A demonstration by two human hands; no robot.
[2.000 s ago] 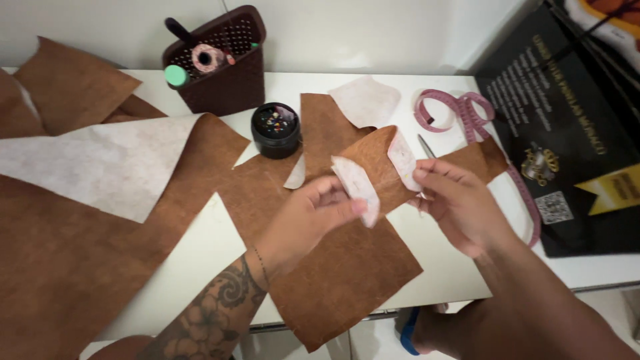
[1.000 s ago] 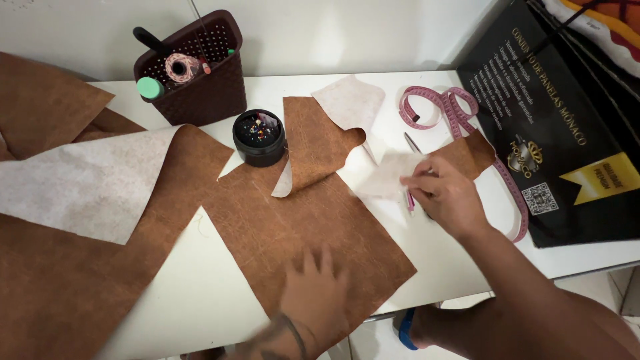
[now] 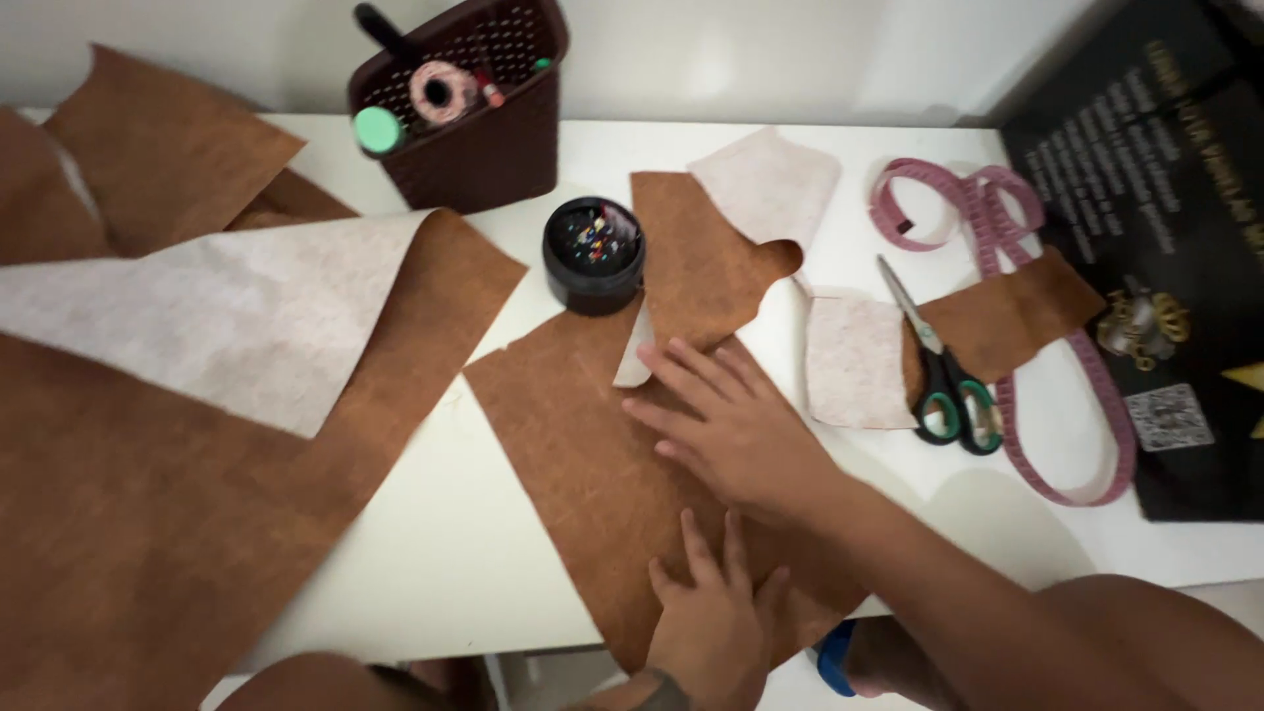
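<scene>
Both hands rest on a large piece of brown leather (image 3: 592, 474) on the white table. My left hand (image 3: 711, 612) lies near its front edge, fingers spread. My right hand (image 3: 736, 434) presses flat farther back, fingertips close to a smaller cut leather piece (image 3: 691, 257). A round black container of pins (image 3: 593, 255) stands against that piece. Right of my right hand lies a whitish squarish piece (image 3: 857, 363), with green-and-black-handled scissors (image 3: 938, 360) beside it. The scissors lie across the end of a brown leather strip (image 3: 1017, 311).
A brown perforated basket (image 3: 474, 148) holds a tape roll and a green-capped item at the back. Large folded leather (image 3: 178, 513) covers the left side. A whitish scrap (image 3: 770, 183), a pink measuring tape (image 3: 1101, 425) and a black printed bag (image 3: 1136, 197) are farther right.
The whitish pieces held in both hands at first have left them. My right hand has moved left from the whitish piece onto the large leather, and the scissors now show fully.
</scene>
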